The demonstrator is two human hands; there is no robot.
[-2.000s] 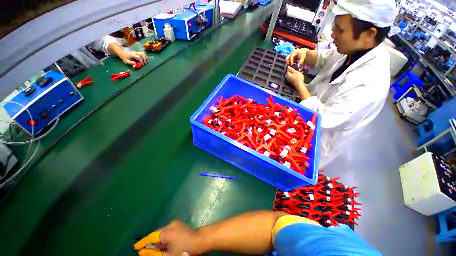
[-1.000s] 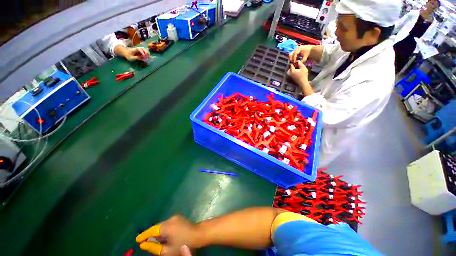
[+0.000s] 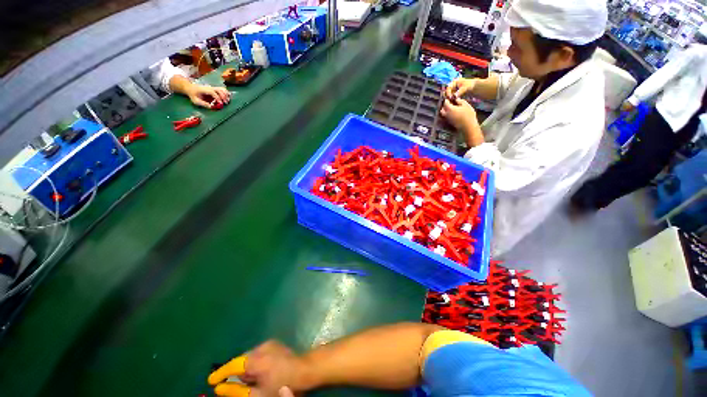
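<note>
My right hand is at the bottom edge, its lower part cut off, with yellow finger cots on thumb and finger. The two yellow tips point left, a little apart. A small dark thing shows beside the upper tip; whether I grip it cannot be told. A speck of red shows at the bottom edge, left of the hand. My left hand is not in view. A blue bin full of red clamps stands on the green bench. Rows of red clamps on black units lie below the bin.
A thin blue stick lies left of the bin. A black divided tray is behind it, beside a worker in white. Across the bench are another person's hand, loose red clamps and blue boxes.
My right hand has stayed nearly in place. The red piece near it at the bottom edge, seen a second ago, is now almost out of frame. A walking person has appeared at the right.
</note>
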